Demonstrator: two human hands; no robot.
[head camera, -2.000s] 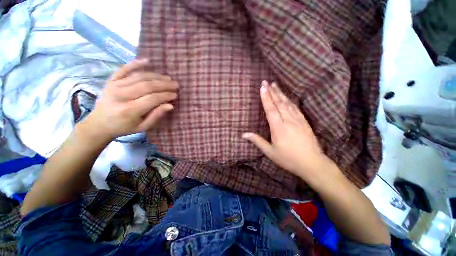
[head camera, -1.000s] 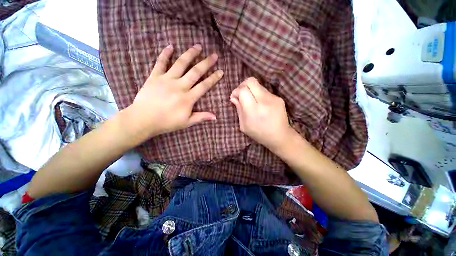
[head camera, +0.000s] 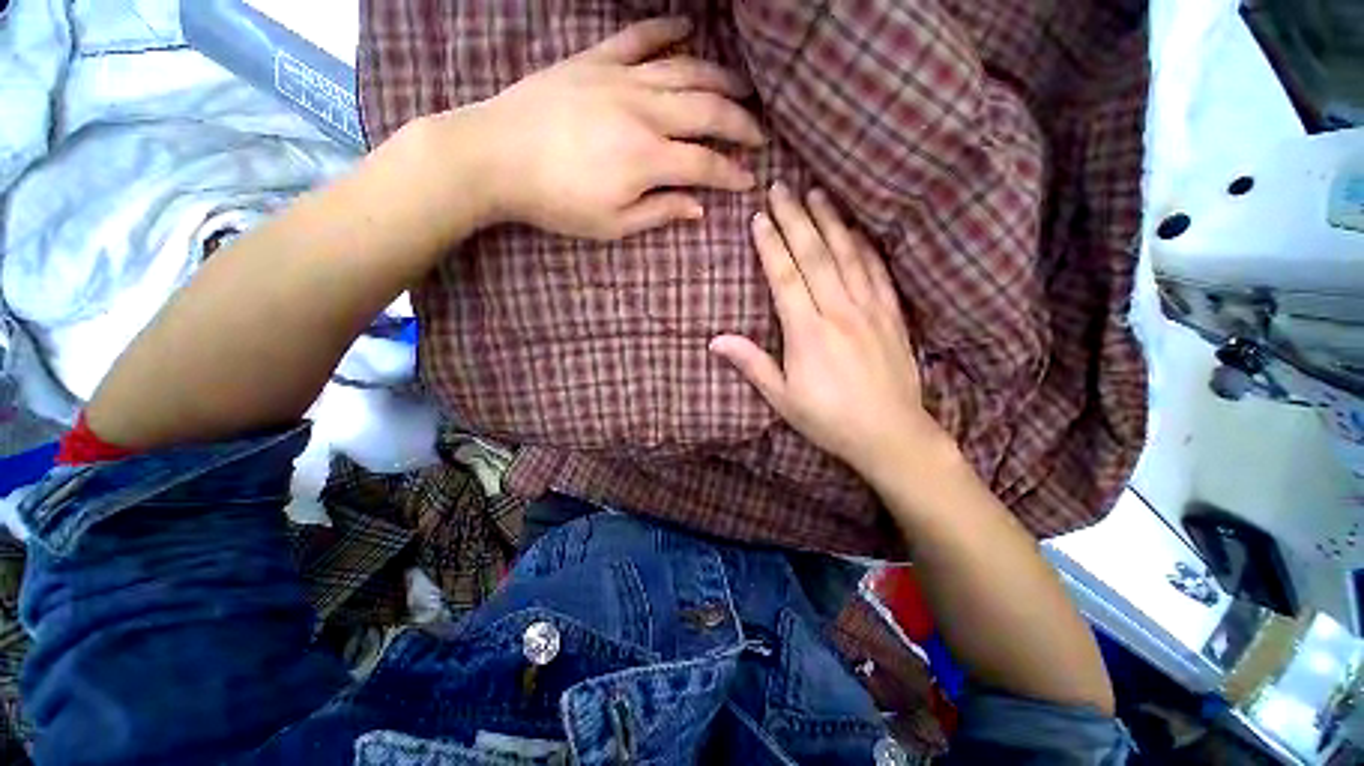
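Note:
A red-brown and cream checked garment shell lies spread over the table, its front edge hanging toward my lap. Its right part is bunched in loose folds. My left hand lies flat on the upper middle of the fabric, fingers apart and pointing right. My right hand lies flat on the fabric to the lower right, beside the folds, fingers pointing up and thumb out. The two hands are close but apart. Neither hand holds anything that shows.
White padded pieces are heaped at the left. A printed ruler edge shows at the upper left. The white sewing machine stands at the right. Tan and black plaid garments lie at the lower left. My lap is blue denim.
My left hand has moved up and to the right across the fabric. My right hand, curled a second ago, is now flat with its fingers extended.

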